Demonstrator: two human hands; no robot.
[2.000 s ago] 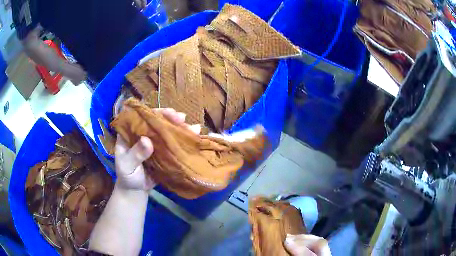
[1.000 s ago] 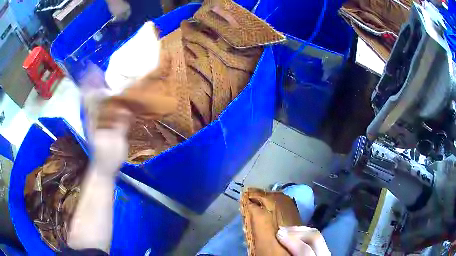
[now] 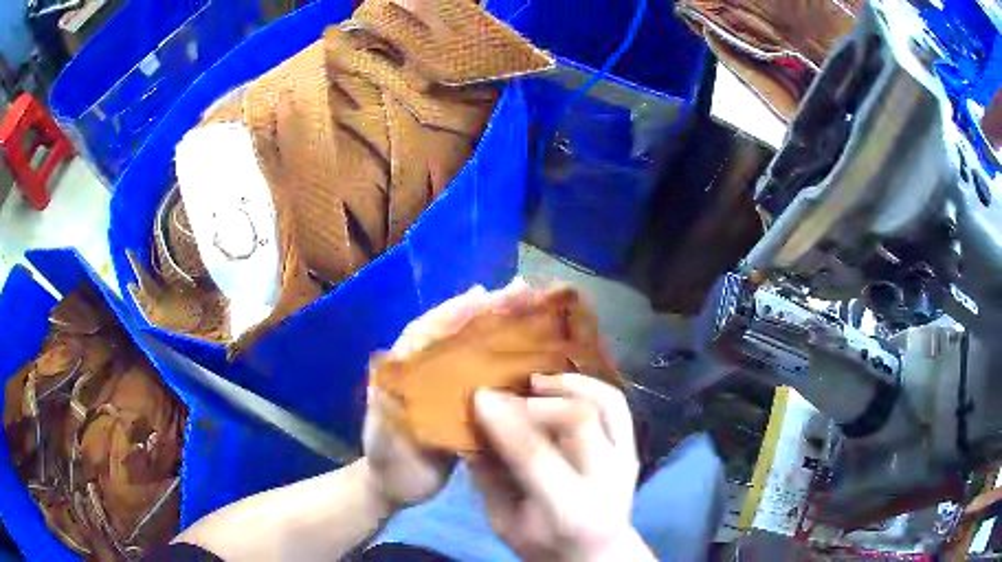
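Note:
A smooth orange-brown bag lining is held over my lap, low in the middle of the view. My left hand grips it from the left and behind, with part of the hand hidden by the cloth. My right hand lies on the front of the lining at its right side, with fingers bent onto the cloth and somewhat blurred. The lining's upper right edge is dark and uneven.
A blue bin holds textured tan shells with a white paper on top. A lower-left blue bin holds crumpled brown linings. The sewing machine's metal arm stands at right. A red stool is far left.
My left hand has come back from the shell bin to the lining, which is now raised and held in both hands. A white paper now lies on the shells. The view has shifted right.

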